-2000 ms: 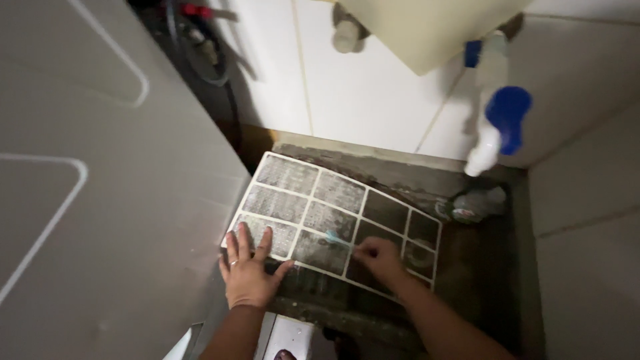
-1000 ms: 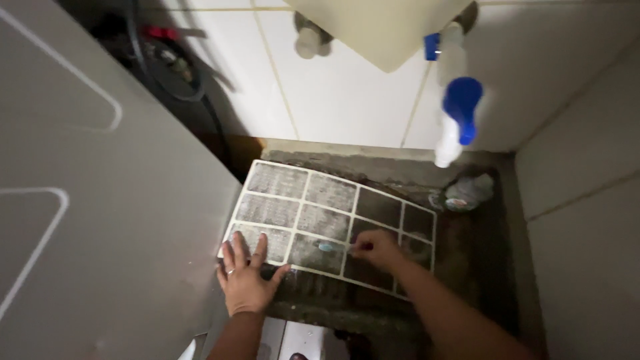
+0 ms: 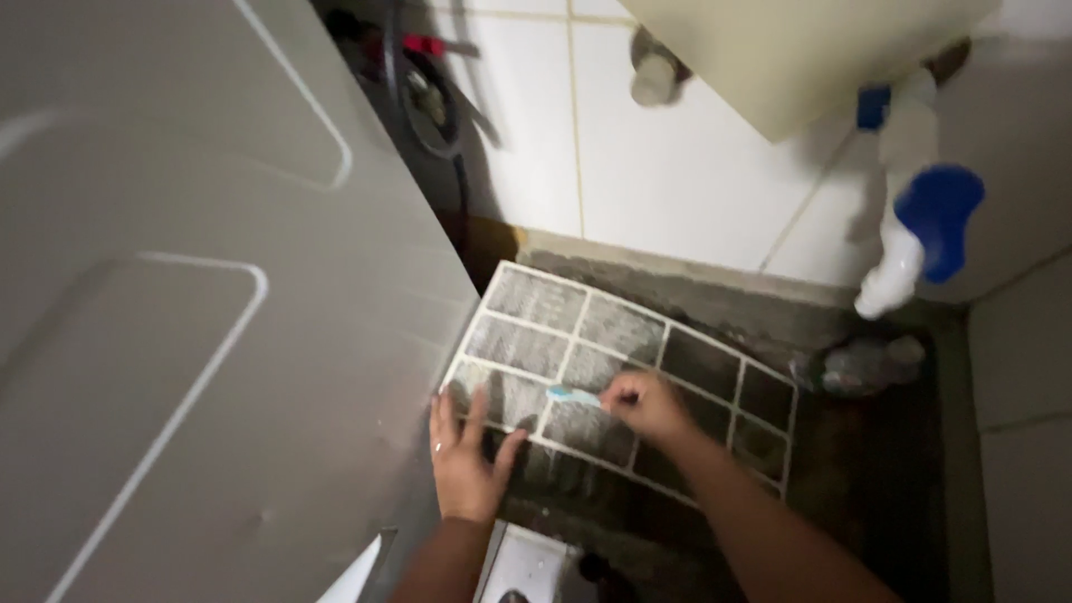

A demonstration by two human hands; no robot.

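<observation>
An air-conditioner mesh filter with a white plastic grid frame (image 3: pixel 572 337) lies tilted over the dark, wet floor. Grey dust coats its left panels, while the right ones look dark. My left hand (image 3: pixel 471 456) rests with fingers spread on the filter's lower left corner, a ring on one finger. Pinched in my right hand (image 3: pixel 649 406) is a light blue toothbrush (image 3: pixel 574 395), its head on the mesh at a grid bar near the middle.
A large grey metal panel (image 3: pixel 251 352) fills the left side. A white faucet with a blue handle (image 3: pixel 938 219) juts from the tiled wall at the right. Below it lies a clear plastic bottle (image 3: pixel 867 367). A dark hose (image 3: pixel 394 75) hangs at the upper left.
My right hand has moved the toothbrush leftward across the mesh, from inside a middle panel to the grid bar beside it. My left hand stays on the filter's corner.
</observation>
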